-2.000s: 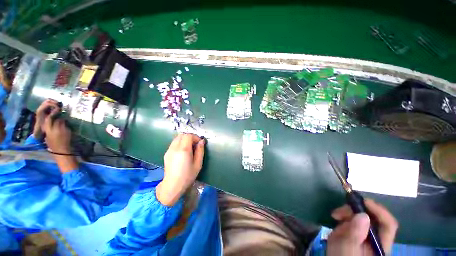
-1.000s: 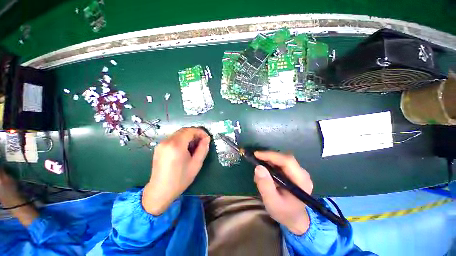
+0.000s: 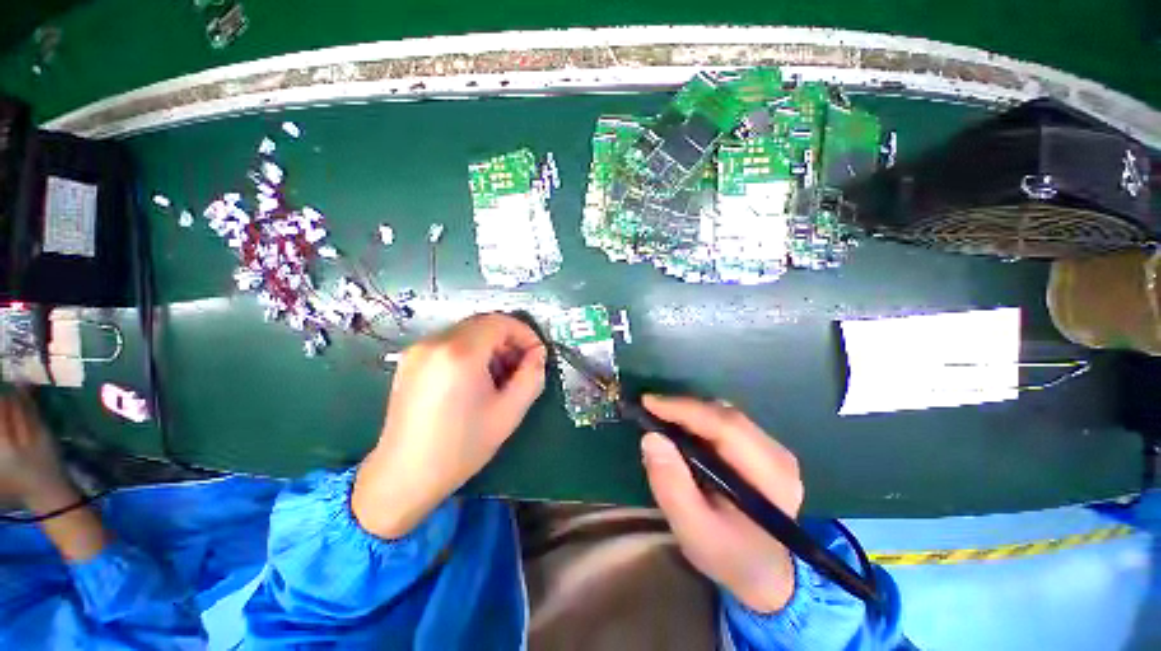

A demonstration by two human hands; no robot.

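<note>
A green and silver circuit board [image 3: 591, 376] lies on the dark green mat in front of me. My right hand [image 3: 723, 488] holds the black soldering iron [image 3: 751, 499] like a pen, its metal tip over the board's upper left part. My left hand [image 3: 456, 410] is at the board's left edge with thumb and fingertips pinched together. What is between these fingertips is too small to tell. A loose heap of white-ended connectors on dark red wires [image 3: 283, 261] lies to the left.
Another board [image 3: 514, 226] lies behind, beside a heap of boards [image 3: 751, 191]. A black fan [image 3: 1038, 185], tan cylinder [image 3: 1105, 299] and white sheet with bent wire [image 3: 929, 361] are at right. A black box [image 3: 66, 223] and another person's hand [image 3: 32, 458] are at left.
My right hand has brought the iron from beside the white sheet leftward to the board. My left hand has moved from the connector heap to the board's left edge. The camera view has shifted.
</note>
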